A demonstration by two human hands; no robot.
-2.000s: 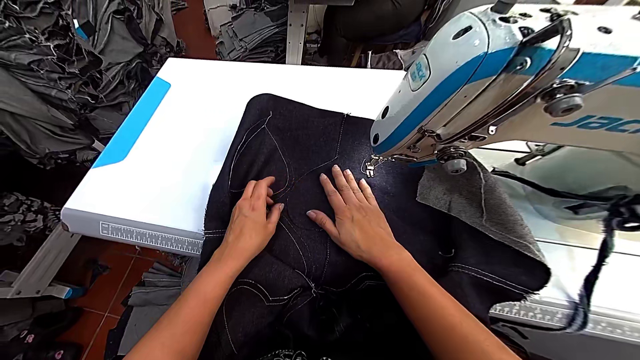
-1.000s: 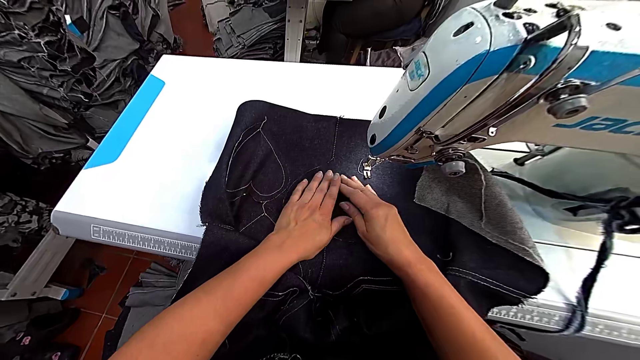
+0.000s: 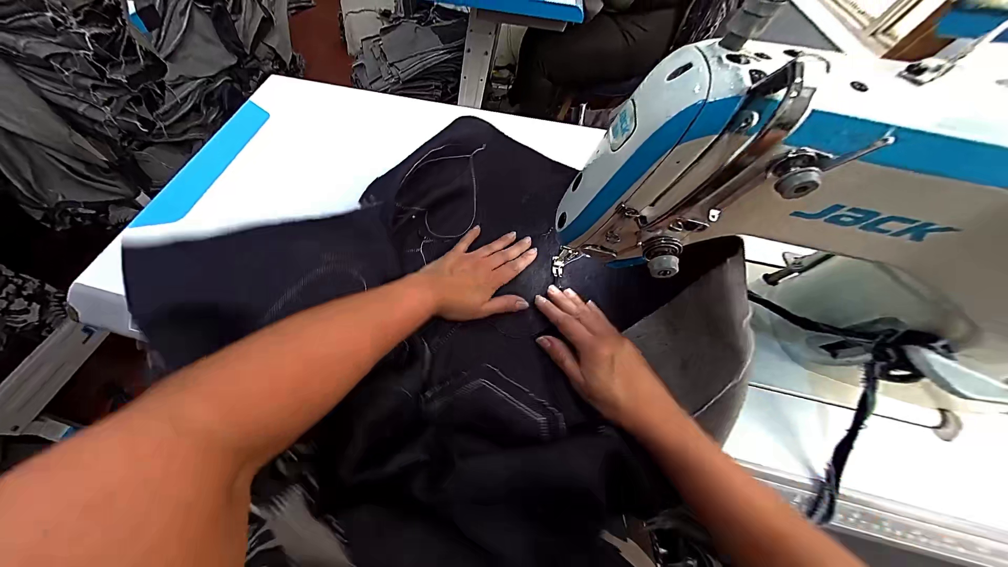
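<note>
Dark denim fabric (image 3: 504, 354) with light stitching lies over the sewing table and hangs toward me. My left hand (image 3: 480, 276) rests flat on it with fingers spread, left of the presser foot (image 3: 560, 261). Just below the foot, my right hand (image 3: 591, 346) presses on the cloth, palm down. Neither hand grips anything visible. The presser foot belongs to a white and blue Jack sewing machine (image 3: 787, 173) and stands over the denim. A grey underside of the fabric (image 3: 701, 339) is turned up right of my right hand.
The white table (image 3: 315, 157) has a blue corner strip. Heaps of grey cloth (image 3: 63, 102) lie at the far left, with stacked fabric pieces (image 3: 417, 59) behind the table. A dark cloth strip (image 3: 866, 394) hangs at the right. Part of a seated person (image 3: 598, 55) shows behind.
The denim has turned and now spreads farther left over the table edge. My hands, close together a second ago, are slightly apart beside the presser foot, the left one with its fingers spread.
</note>
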